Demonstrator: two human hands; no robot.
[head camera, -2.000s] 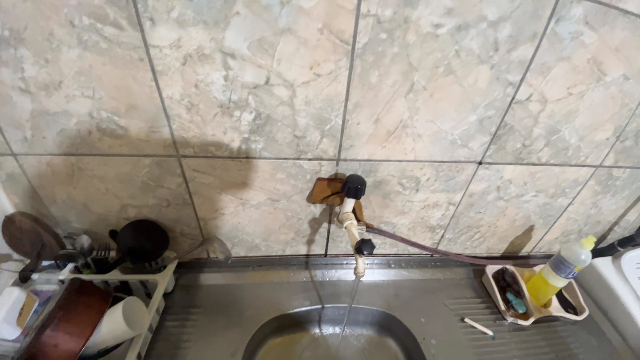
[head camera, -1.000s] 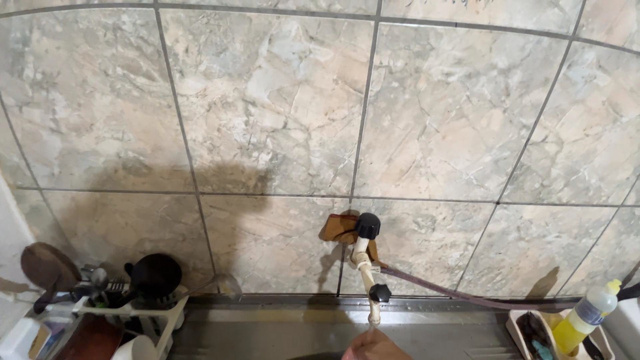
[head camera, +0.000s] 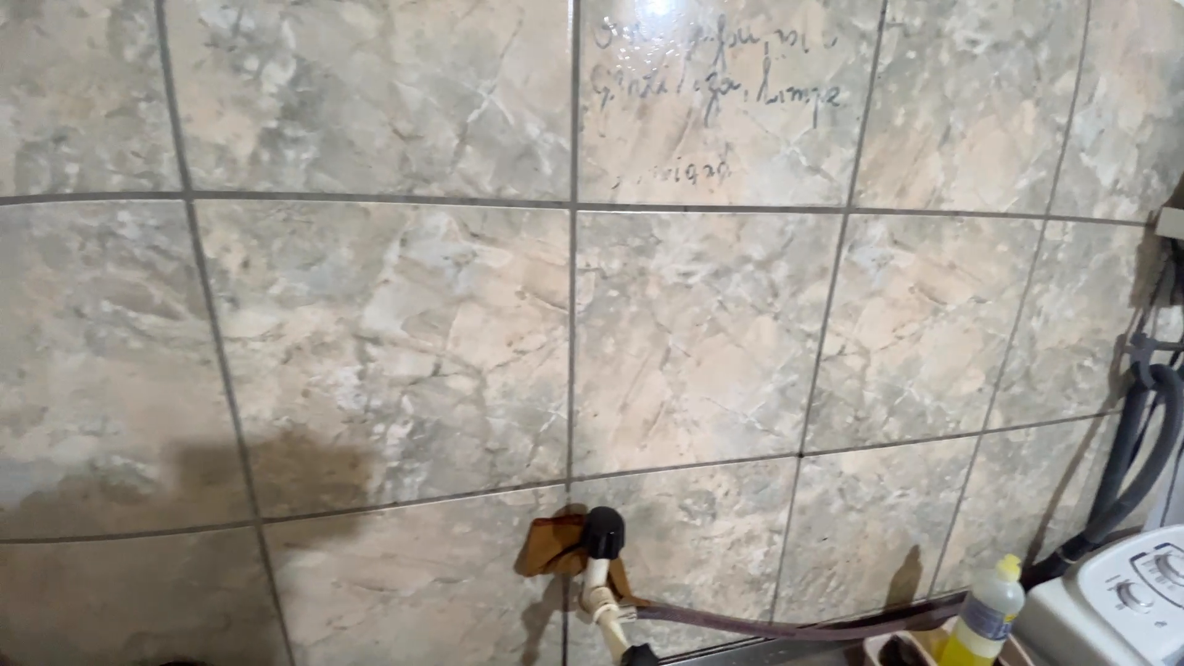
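Observation:
Neither my left hand nor my right hand shows in the head view. A cream plastic faucet (head camera: 603, 601) with black knobs sticks out from the tiled wall at the bottom centre. Behind it an orange-brown cloth or sponge-like piece (head camera: 551, 546) rests against the wall. A dark hose (head camera: 740, 622) runs from the faucet to the right. At the lower right a clear bottle of yellow liquid (head camera: 990, 615) with a yellow cap stands in a pale holder (head camera: 1016, 650). The sink bowl lies below the frame.
Marbled tiles (head camera: 684, 342) fill most of the view, with handwriting on an upper tile. A white appliance with knobs (head camera: 1110, 601) stands at the lower right, and a thick grey hose (head camera: 1133, 462) hangs above it. A strip of metal counter (head camera: 795, 653) shows at the bottom edge.
The view has tilted up and right, away from the sink and dish rack. A hand below the faucet one second ago is out of view now.

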